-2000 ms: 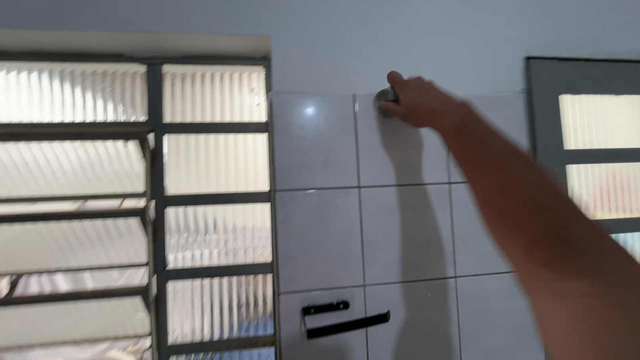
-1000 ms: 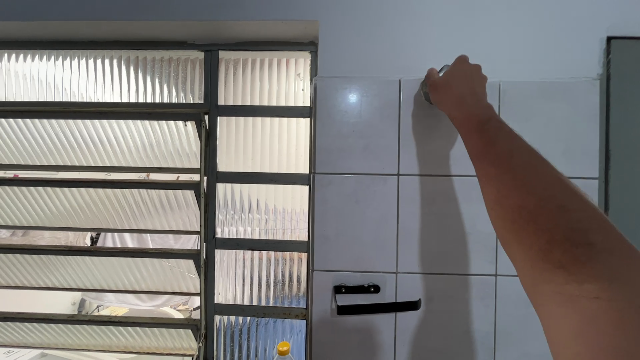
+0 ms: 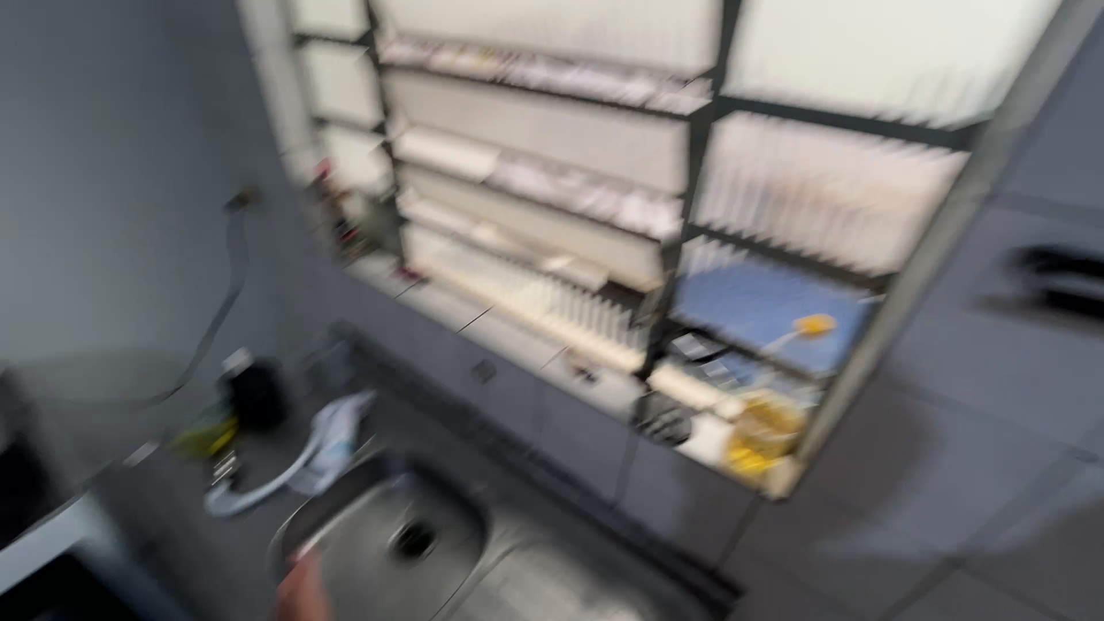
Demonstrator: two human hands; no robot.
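What seems to be my left hand (image 3: 302, 591) shows only in part at the bottom edge, blurred, over the near rim of a stainless steel sink basin (image 3: 371, 552). Whether its fingers hold anything cannot be told. My right hand is out of view. Beyond the basin a white, curved object, perhaps a faucet or hose (image 3: 259, 498), lies beside a pale cloth or bag (image 3: 338, 440). A yellow-green item (image 3: 205, 435) and a black container (image 3: 256, 395) stand farther left.
A louvered window (image 3: 552, 121) rises behind the counter. On its tiled sill (image 3: 517, 341) stand a yellow bottle (image 3: 763, 435) and a dark round item (image 3: 664, 418). A black wall holder (image 3: 1065, 280) is at right. A cord (image 3: 226, 306) hangs on the left wall.
The view has swung down and left from the upper tiles to the sink. My right hand, earlier raised at the top tiles with a small round object, has left view; a hand now shows below.
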